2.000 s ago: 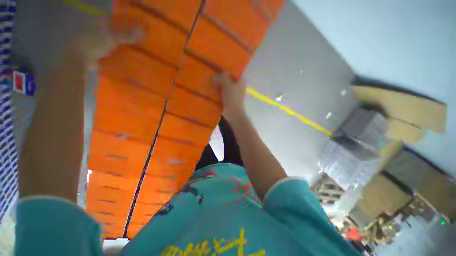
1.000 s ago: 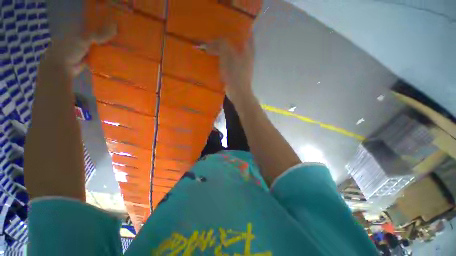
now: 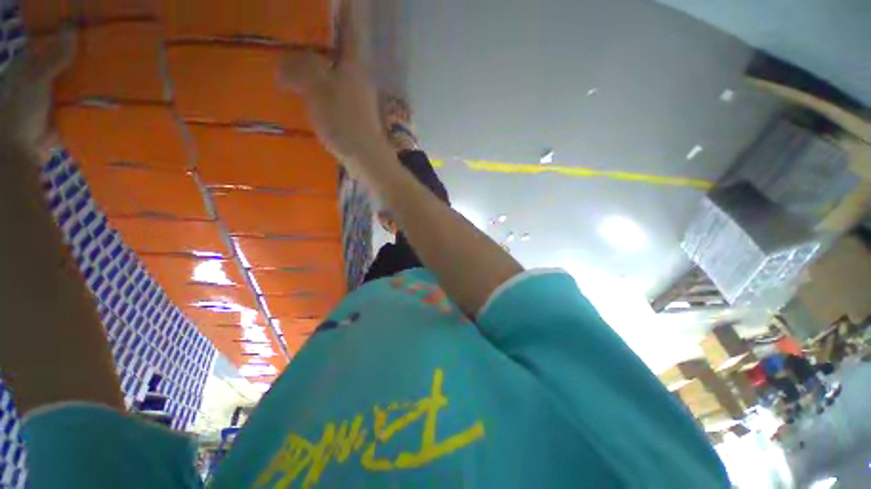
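Orange cartons stand in a tall two-column stack with a narrow seam between the columns, filling the upper left. My left hand is at the left side of the upper cartons, near the picture's left edge, partly blurred. My right hand is on their right side, its fingers on the orange faces near the top. Both hands clasp the cartons from opposite sides. Where the held row ends and the stack below begins is hard to tell.
Blue-and-white cartons form a wall at the left. A yellow line and paper scraps mark the grey floor. Wrapped grey stacks and brown boxes stand at the right. My dark-clad leg is beside the stack.
My hands and the orange cartons between them have shifted left in view. More blue-and-white cartons show below my left hand, and more floor shows to the right.
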